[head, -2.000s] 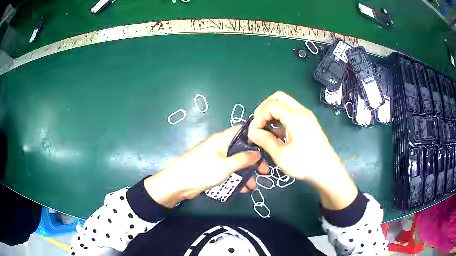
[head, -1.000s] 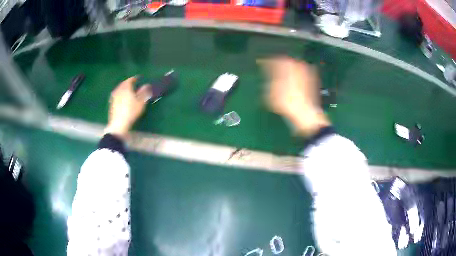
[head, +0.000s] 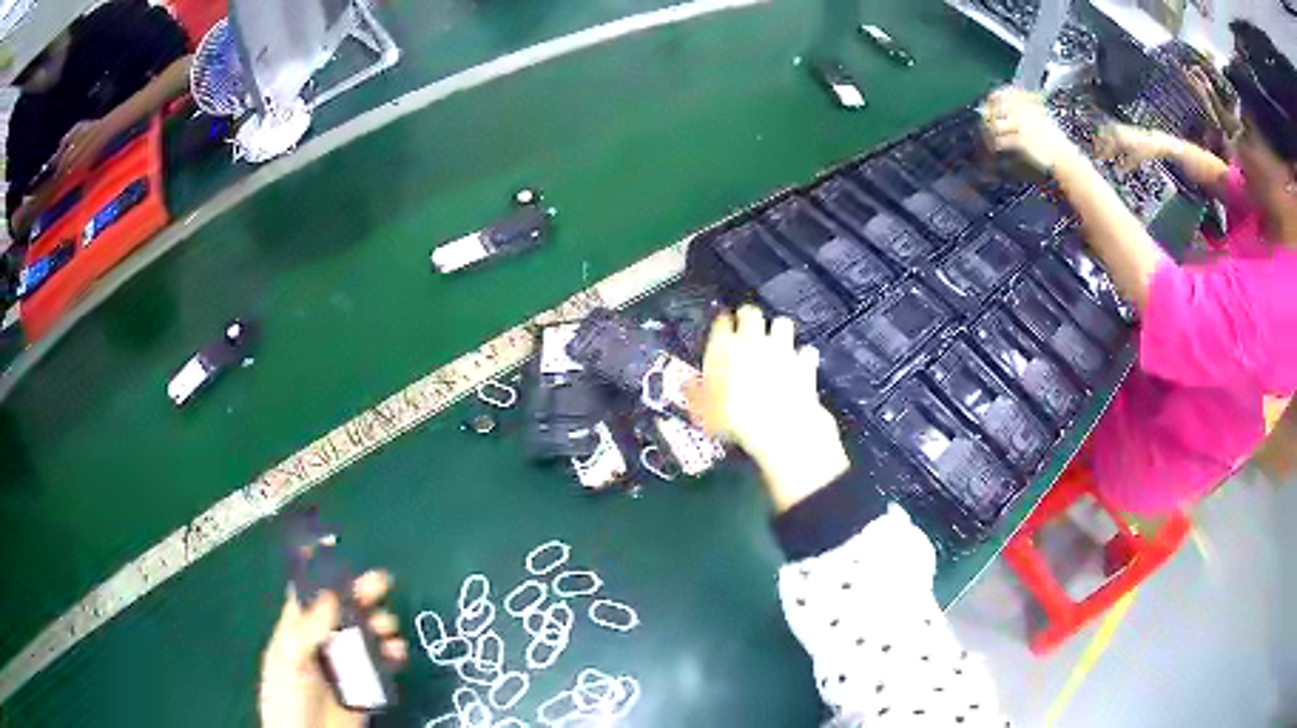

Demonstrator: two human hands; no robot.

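My left hand (head: 306,647), at the bottom left, holds a black phone (head: 356,666) with a white lower part. My right hand (head: 768,391) is at the right edge of the heap of black-and-white phones (head: 566,405), beside the black tray. Its fingers are spread over the nearest phone, and its fingertips are partly blurred; whether it grips one cannot be told. Several thin white rings (head: 548,558) lie in a loose pile on the green surface between my hands. A small round dark disc (head: 482,424) lies left of the heap.
Black blister trays (head: 910,320) stand at the right. A person in pink reaches over their far corner. Single phones (head: 491,239) lie on the green strip beyond the worn cream strip (head: 363,427). A red stool (head: 1095,562) is at the right; another person sits far left.
The view has turned right. Both hands have come back from the far green strip. My left hand now holds a phone at the near side, and my right hand has moved to the heap.
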